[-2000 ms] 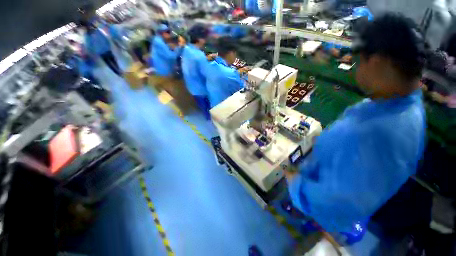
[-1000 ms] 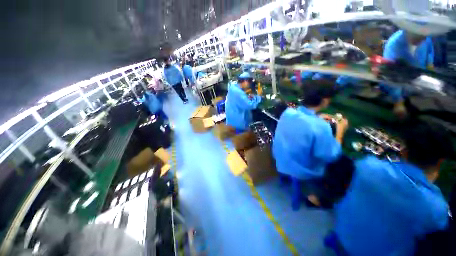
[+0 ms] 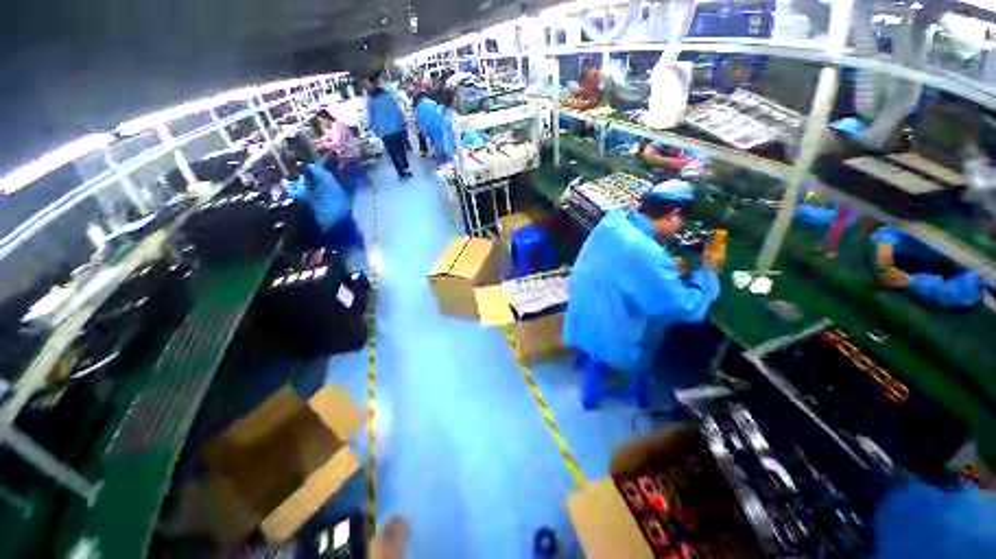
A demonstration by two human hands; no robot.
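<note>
A small blurred skin-toned shape is cut off by the bottom edge, left of centre. It may be my left hand, but its fingers and anything in it cannot be made out. My right hand is not in view. Nearest on the right is an open brown carton beside black trays with reddish-rimmed pockets. Clear plastic trays lie to the right of them. Another open carton stands at the lower left.
A blue aisle floor runs ahead between yellow-black tape lines. A seated worker in blue is at the right bench. Cartons and a white machine stand farther along. A green conveyor runs left. A person is in the aisle.
The view has moved down the aisle, past the white benchtop machine and the nearer workers. The seated worker in the blue cap and the cartons appear closer.
</note>
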